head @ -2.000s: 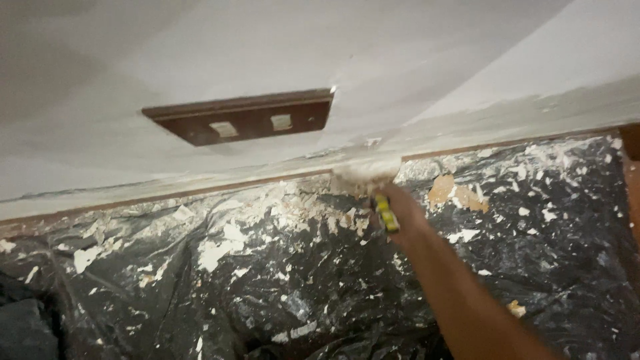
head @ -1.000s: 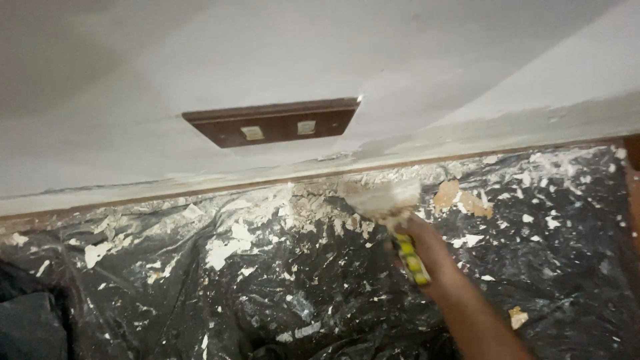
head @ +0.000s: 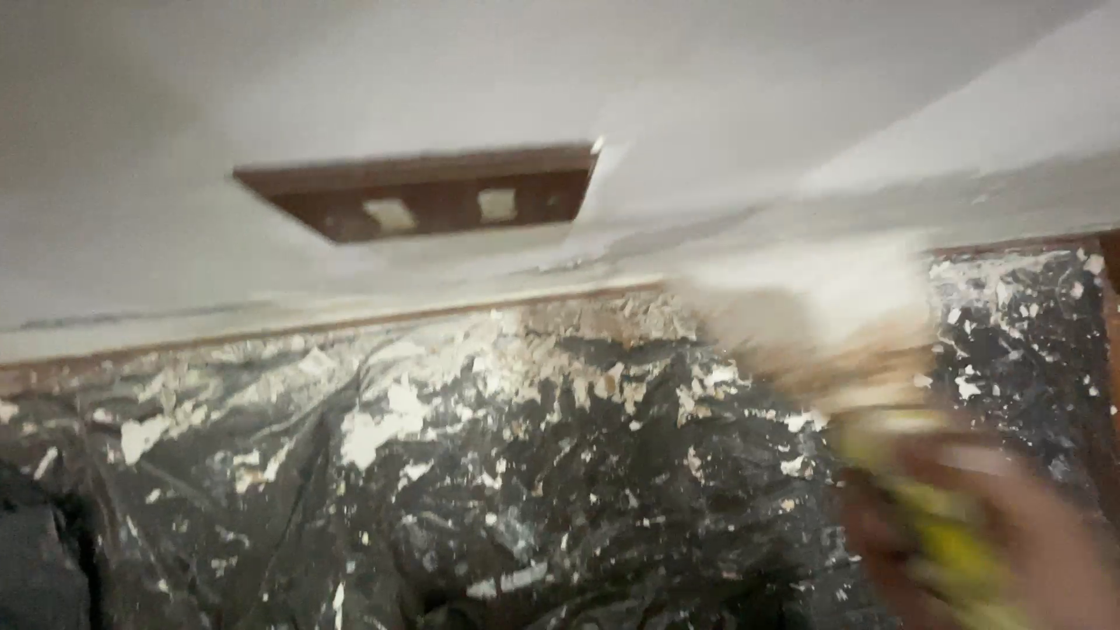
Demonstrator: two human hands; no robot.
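Note:
My right hand [head: 989, 516], blurred by motion, is closed around the yellow and dark handle of a brush-like hand tool [head: 949, 542]. The tool's wide pale end [head: 814, 306] is smeared by the blur and lies over the foot of the white wall [head: 420, 79]; whether it touches the wall cannot be told. Below it, a black plastic sheet [head: 525, 534] is strewn with white and tan flakes [head: 385, 424]. My left hand does not show.
A brown double socket or outlet plate [head: 446, 192] with two pale inserts is on the wall, left of the tool. A thin brown edge [head: 350, 324] runs between wall and sheet. A brown wooden edge [head: 1111, 306] stands at the far right. Dark folded material [head: 39, 542] lies lower left.
My right hand and the tool have moved right along the wall's foot and now cover the large tan flake seen one second ago. The hand's grip on the tool has stayed.

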